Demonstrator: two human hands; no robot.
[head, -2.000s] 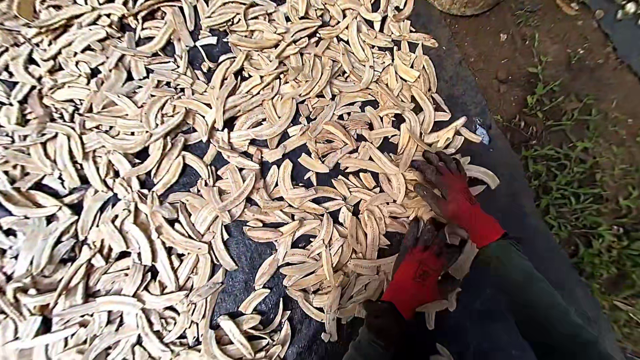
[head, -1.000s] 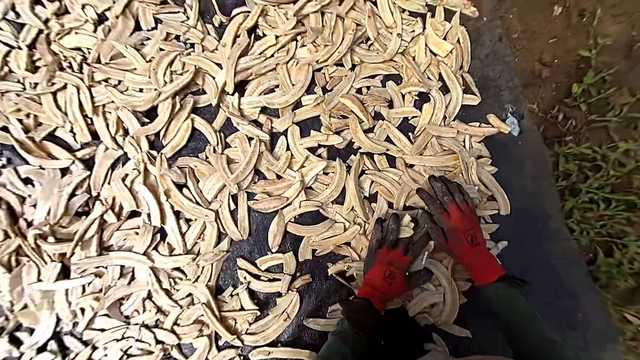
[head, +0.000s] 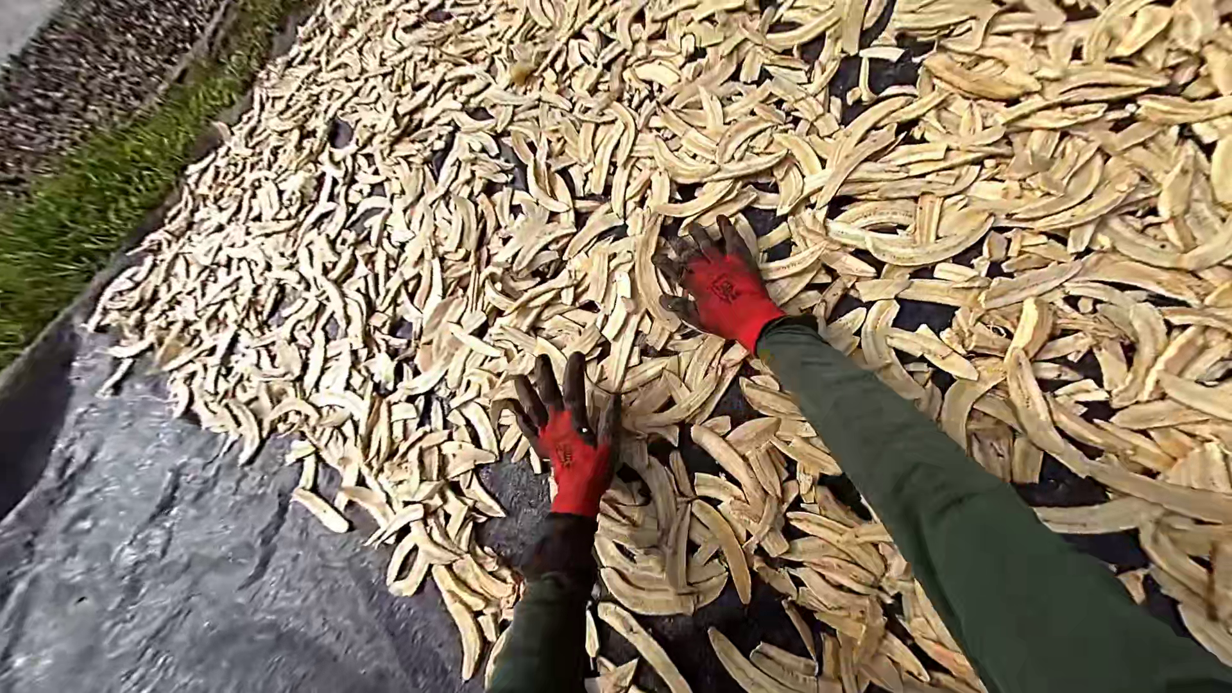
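Observation:
Long, curved, pale dried slices, which look like banana or plantain, lie spread over a dark plastic sheet. Both hands wear red gloves with dark palms and fingers, below dark green sleeves. My left hand rests palm down on the slices at lower centre, fingers spread. Further up and to the right, my right hand lies palm down on more slices, its fingers also apart. Neither hand is closed around a slice. The undersides of both hands are hidden.
Green grass borders the sheet's raised edge at the left. Beyond the grass, a layer of small dark pieces covers the ground at the upper left. The sheet's lower left part shows wrinkled, bare plastic.
The view has swung to the left part of the sheet. My hands, close together among the slices a second ago, are now further apart, with the right one further forward.

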